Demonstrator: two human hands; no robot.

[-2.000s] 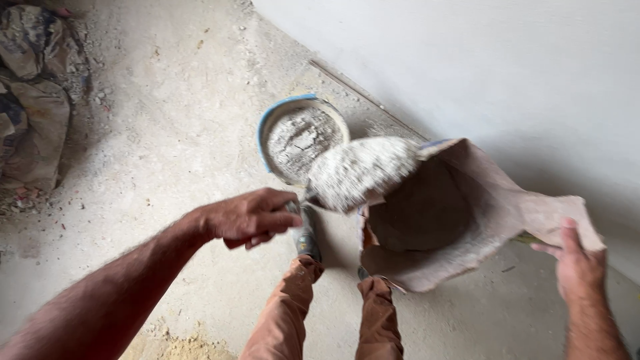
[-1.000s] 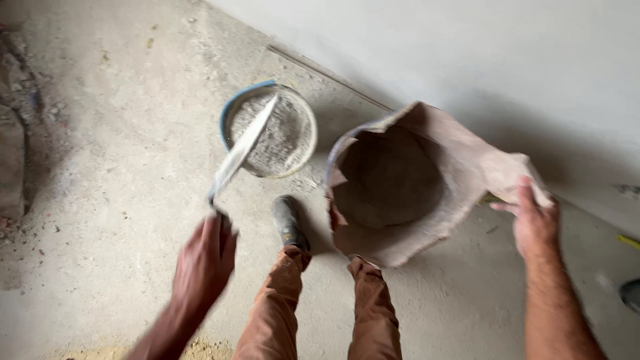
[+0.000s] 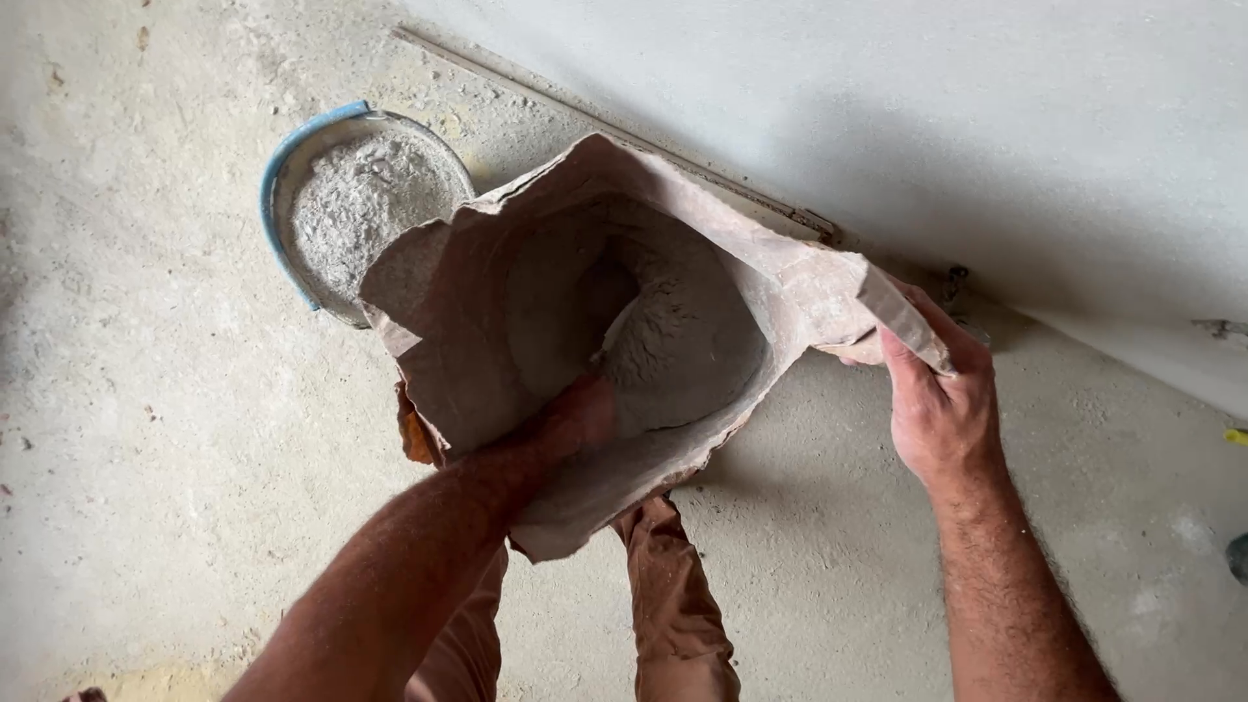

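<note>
A torn-open paper sack (image 3: 780,283) takes up the middle of the view, with grey powder (image 3: 673,322) inside. My right hand (image 3: 941,390) grips the folded rim at its right corner. Deep in the sack's shadow is my left hand (image 3: 585,409), closed around a trowel, of which only a pale edge (image 3: 616,327) shows at the powder; handle and most of the blade are hidden. Left of the sack, partly behind its torn rim, stands a round bucket with a blue handle (image 3: 283,185), heaped with pale grey powder (image 3: 366,210).
A long thin strip (image 3: 585,117) lies on the dusty concrete floor (image 3: 146,390) along the base of the pale wall (image 3: 1024,127). My legs (image 3: 673,595) stand just below the sack. A yellow object (image 3: 1236,436) and a dark one (image 3: 1238,558) are at the right edge.
Two seconds ago the trowel carried a heap of powder between sack and bucket; one second ago its blade was over the bucket. Now my left hand has moved right, into the sack. My right hand keeps its grip.
</note>
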